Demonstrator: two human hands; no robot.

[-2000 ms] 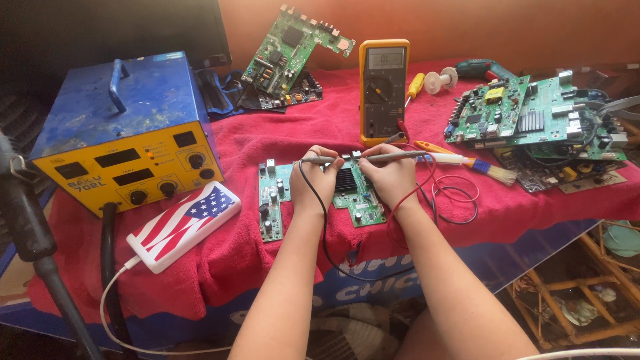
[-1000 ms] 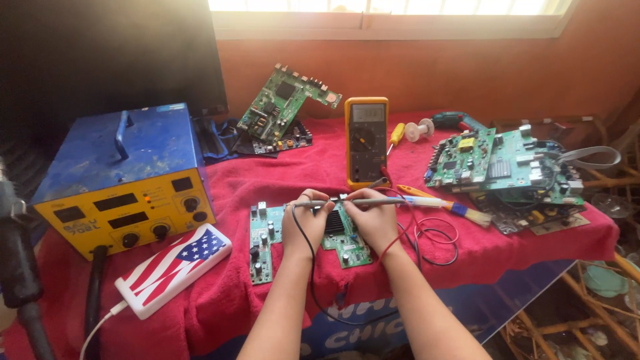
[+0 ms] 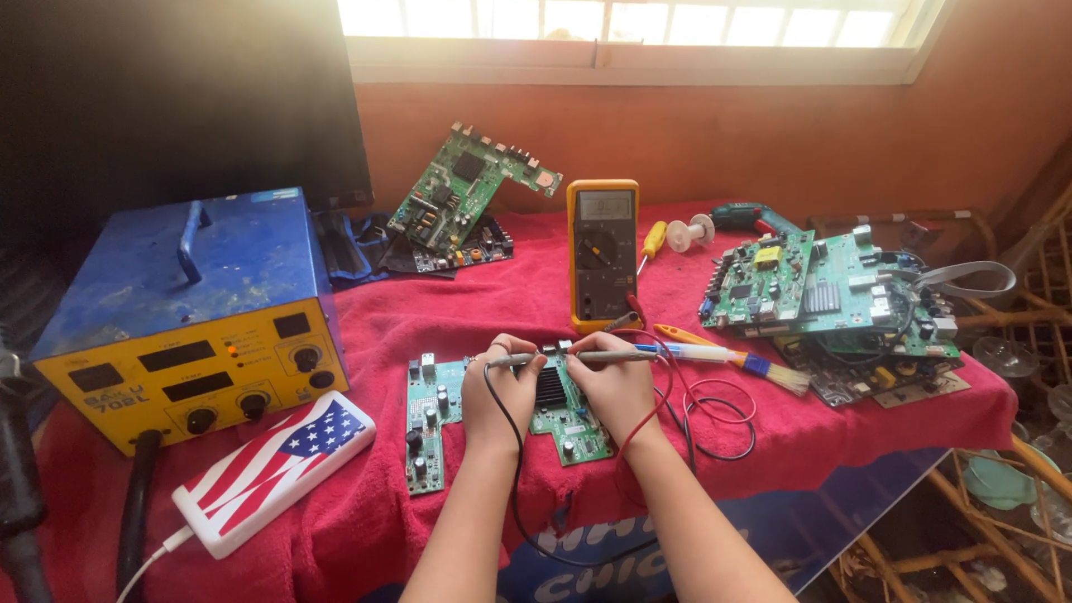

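A green circuit board (image 3: 425,427) with a black finned heatsink (image 3: 550,387) lies on a red towel. Over its left-centre part, my left hand (image 3: 500,394) pinches a grey test probe (image 3: 512,359) on a black lead. My right hand (image 3: 615,381) holds a second grey probe (image 3: 620,356), with a red lead beside it, at the board's back edge. Both probes point inward above the heatsink; my fingers hide where the tips rest. Just behind stands a yellow-framed digital multimeter (image 3: 603,251), upright, its display lit too faintly to read surely.
At left are a blue and yellow rework station (image 3: 188,335) and a flag-patterned power bank (image 3: 276,469). Stacked circuit boards (image 3: 837,293) stand at right. A brush (image 3: 775,373), a yellow screwdriver (image 3: 653,241), a white spool (image 3: 692,233) and another circuit board (image 3: 473,188) lie farther back.
The view has tilted up, showing more of the window. Both hands stay over the board with the probes held; no other plain change.
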